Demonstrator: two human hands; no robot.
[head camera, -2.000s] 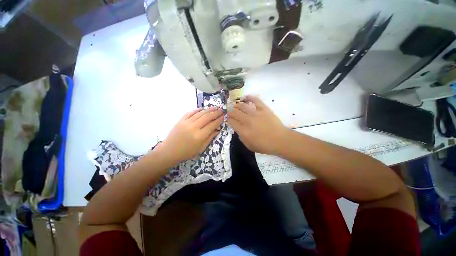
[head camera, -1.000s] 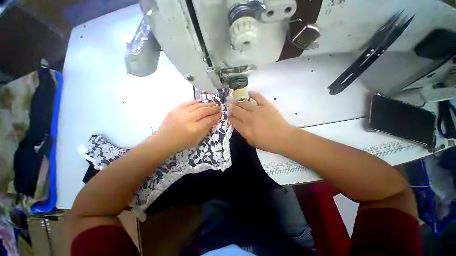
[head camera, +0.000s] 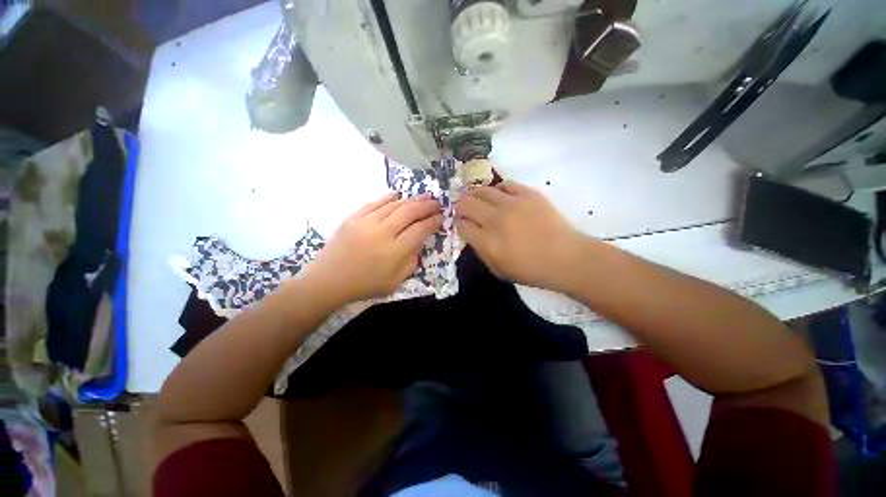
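A lace panel (head camera: 255, 278), white with a dark floral pattern and a pale scalloped edge, lies over a black fabric panel (head camera: 418, 340) on the table. Its upper end is under the presser foot (head camera: 446, 173) of the off-white sewing machine (head camera: 466, 87). My left hand (head camera: 381, 243) presses flat on the lace left of the needle area. My right hand (head camera: 507, 231) presses the fabric just right of it, fingertips beside a small yellowish piece (head camera: 477, 173). The fingertips nearly meet. The fabric under both palms is hidden.
Long dark pointed snips (head camera: 743, 87) and a smartphone (head camera: 804, 225) lie on the right of the white table (head camera: 219, 175). A plastic-wrapped grey object (head camera: 283, 87) stands left of the machine head. A blue bin (head camera: 124, 281) with patterned cloth (head camera: 39, 233) is at the left.
The lace's upper part has moved up towards the presser foot, and more black fabric shows below and right. Both hands stay on the fabric close to the needle. The camera view has shifted slightly.
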